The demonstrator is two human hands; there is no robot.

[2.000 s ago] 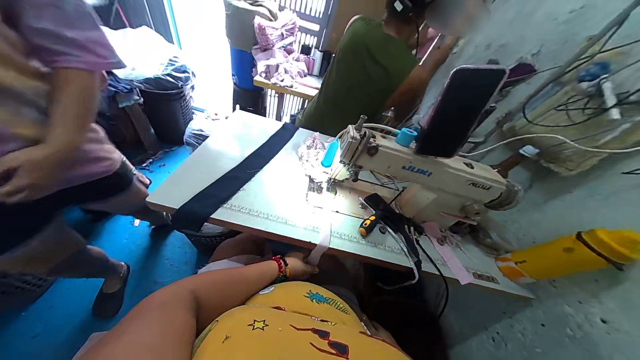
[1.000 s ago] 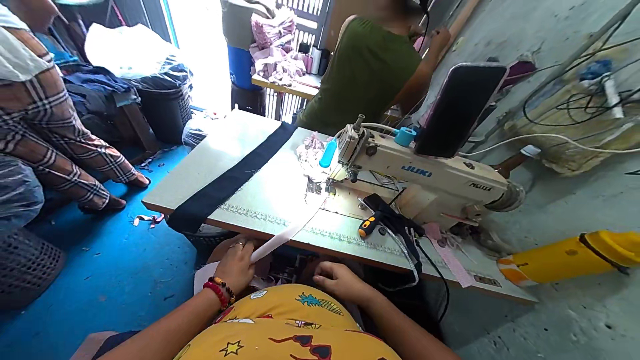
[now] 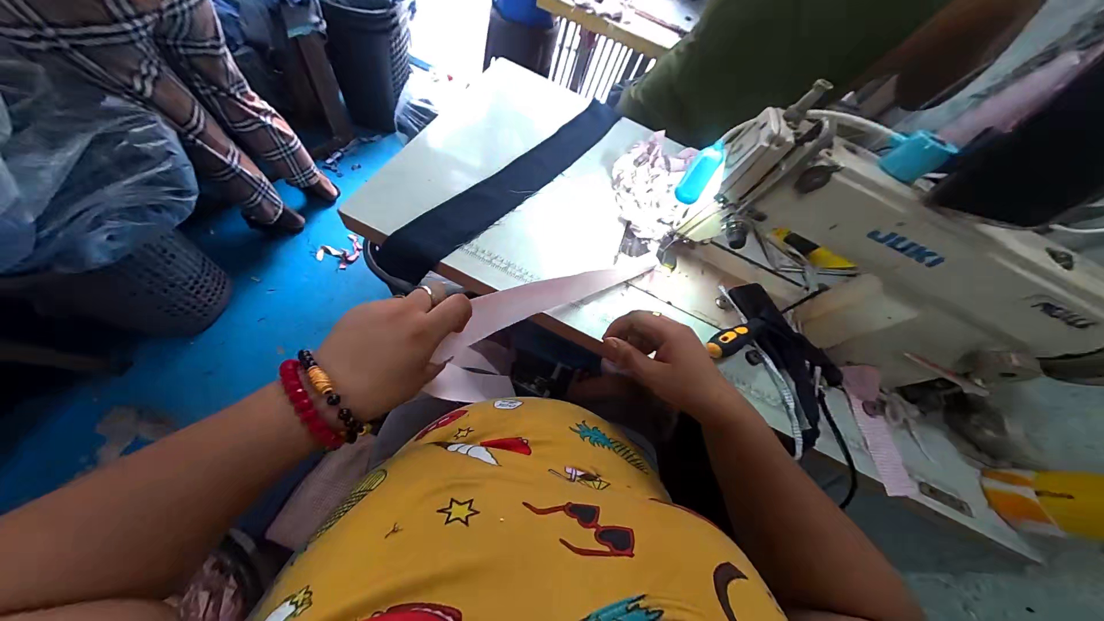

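Observation:
A pale pink fabric strip (image 3: 552,293) runs from the needle area of a Juki sewing machine (image 3: 914,250) to my left hand (image 3: 392,349), whose fingers are closed on it just off the table's front edge. More of the strip hangs below that hand. My right hand (image 3: 664,358) is at the front edge, right of the strip, with curled fingers; whether it holds anything is unclear. A dark navy cloth band (image 3: 509,190) lies across the white sewing table (image 3: 431,164). Crumpled pale fabric (image 3: 647,185) lies left of the machine head.
A yellow-and-black handled tool (image 3: 733,339) and black straps (image 3: 772,345) lie on the table at right. Another person in green (image 3: 750,69) is beyond it. A person in plaid trousers (image 3: 207,103) stands at left, near a plastic basket (image 3: 147,285). Scraps lie on the blue floor.
Two seconds ago one hand showed low at the table edge; now both hands show. The left hand has moved left with the strip, which is drawn out longer. The person at left has changed position.

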